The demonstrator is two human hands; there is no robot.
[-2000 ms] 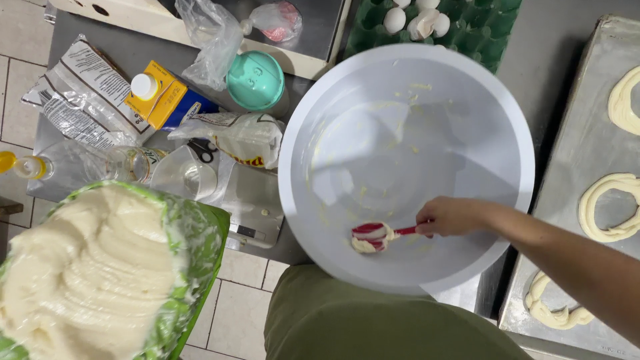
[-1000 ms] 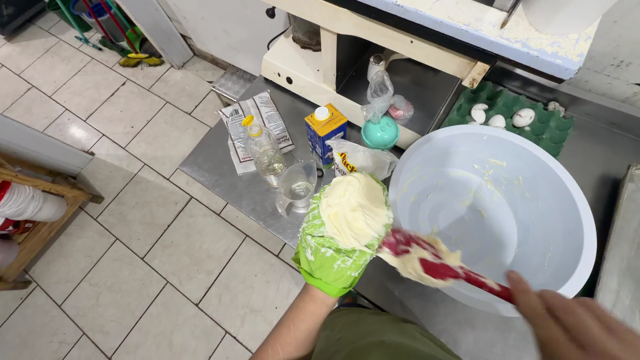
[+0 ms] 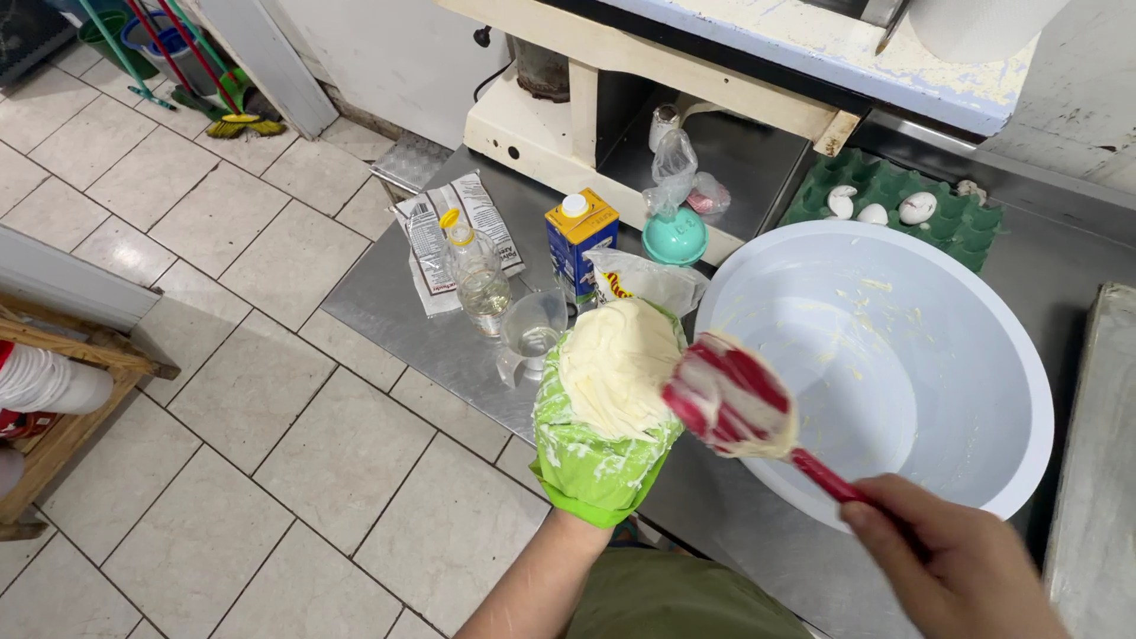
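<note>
Under the folded-back green piping bag [image 3: 603, 470], my left hand [image 3: 590, 519] is mostly hidden and holds the bag up, mouth open. Pale creamy dough [image 3: 617, 368] fills it to a mound at the top. My right hand [image 3: 941, 550] grips the red handle of a spoon-shaped spatula [image 3: 732, 399], its head smeared with dough and close to the right side of the mound. Behind the spatula stands a large white plastic bowl [image 3: 958, 399] with thin dough smears on its inner wall.
On the steel table [image 3: 382, 311] stand an oil bottle [image 3: 482, 288], a clear measuring jug [image 3: 532, 333], a carton [image 3: 581, 240], a printed packet [image 3: 457, 235] and a teal container [image 3: 675, 237]. A green egg tray [image 3: 954, 209] with shells lies behind the bowl. A metal tray [image 3: 1096, 461] is at right.
Two seconds ago the spatula was inside the bowl; it is now beside the dough in the bag. Since one second ago its head has risen from the bag's side. The view has swung widely.
</note>
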